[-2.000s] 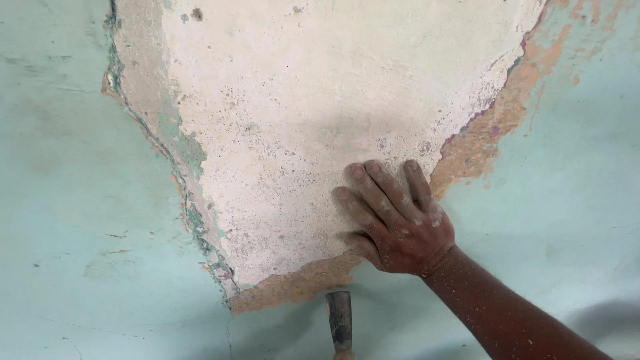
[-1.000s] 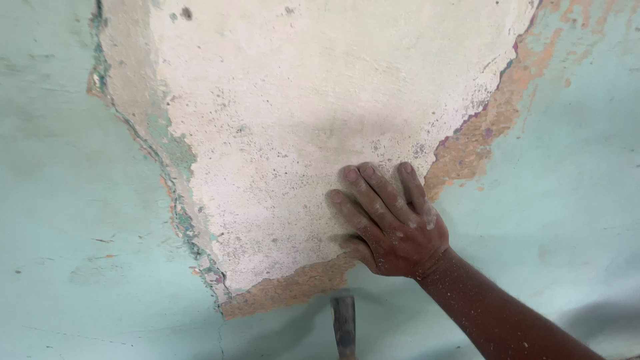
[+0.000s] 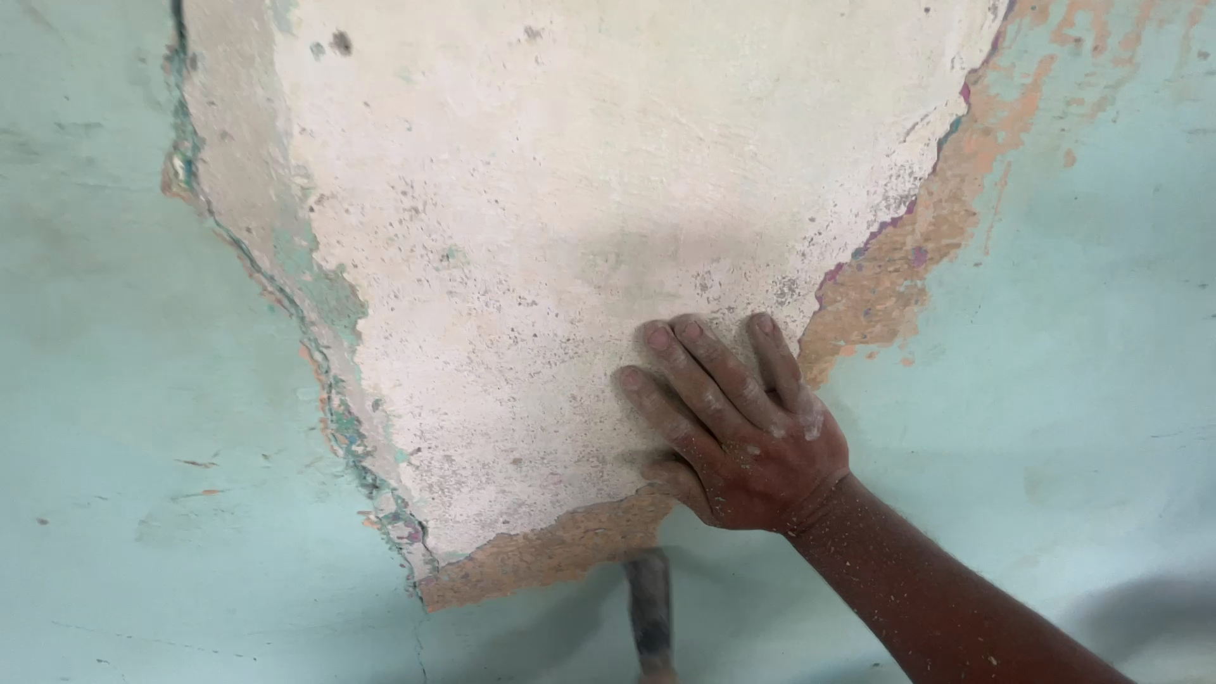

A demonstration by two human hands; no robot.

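Note:
My right hand comes in from the lower right and rests palm-down on a pale, speckled bare patch of the wall. Its fingers are spread and point up and left, with pale dust on the skin. Nothing shows in its grasp. Below the hand, at the bottom edge, a dark, blurred hand tool points upward, its top just under a strip of exposed brown plaster. A small light brown part shows at its lower end; whether this is a handle or a finger I cannot tell. My left hand is not clearly seen.
Green painted wall surrounds the patch. A jagged crack with broken paint layers runs down the left side. More brown plaster borders the patch on the right, above my hand. Shadows fall on the lower wall.
The dark tool has shifted slightly near the bottom edge. My right hand stays in about the same place on the wall.

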